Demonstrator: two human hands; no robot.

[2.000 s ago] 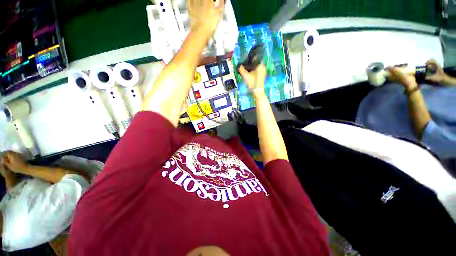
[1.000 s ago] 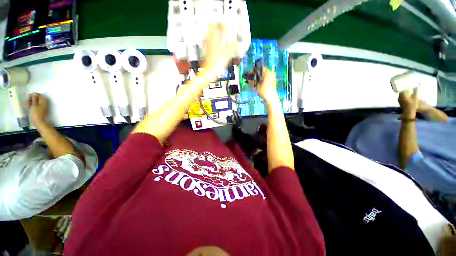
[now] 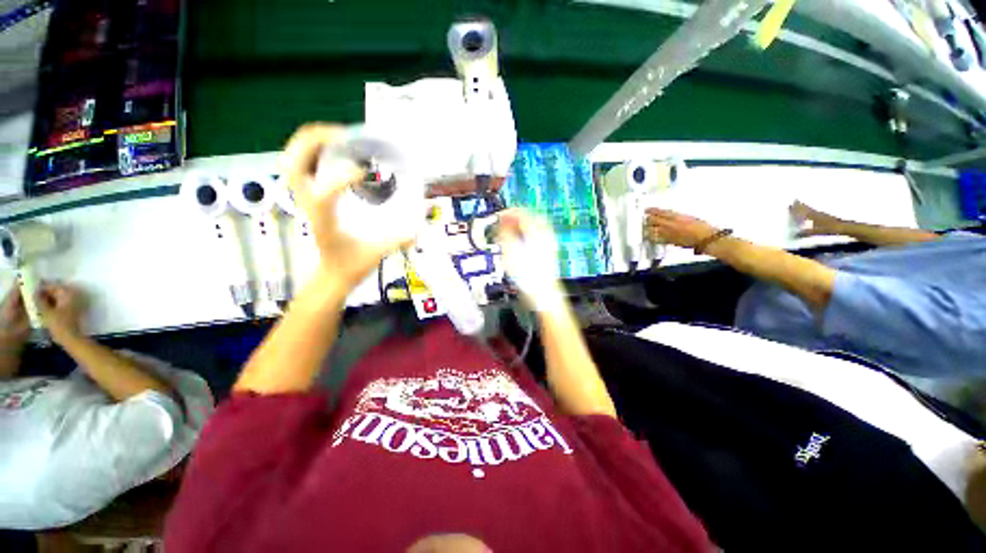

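My left hand (image 3: 324, 205) is closed around the barrel of a white hair dryer (image 3: 391, 197), held above the bench left of the tester. Its handle slants down to the right in front of the tester. My right hand (image 3: 530, 254) is motion-blurred at the tester's right side; whether it holds anything cannot be told. The tester (image 3: 474, 206) shows small displays and is partly hidden by the held dryer. Another hair dryer (image 3: 479, 81) lies on the white moulded tray (image 3: 416, 124) behind the tester.
Several hair dryers (image 3: 254, 205) lie in a row on the bench at left. Two more (image 3: 636, 205) lie right of the blue-green mat (image 3: 557, 205), where another person's hand reaches. A slanted post (image 3: 665, 81) stands at upper right. Another worker is at far left.
My left hand has moved from the tray back and left, and now holds a dryer. My right hand has left the dark thing over the mat and moved toward the tester. A second dryer now lies at right.
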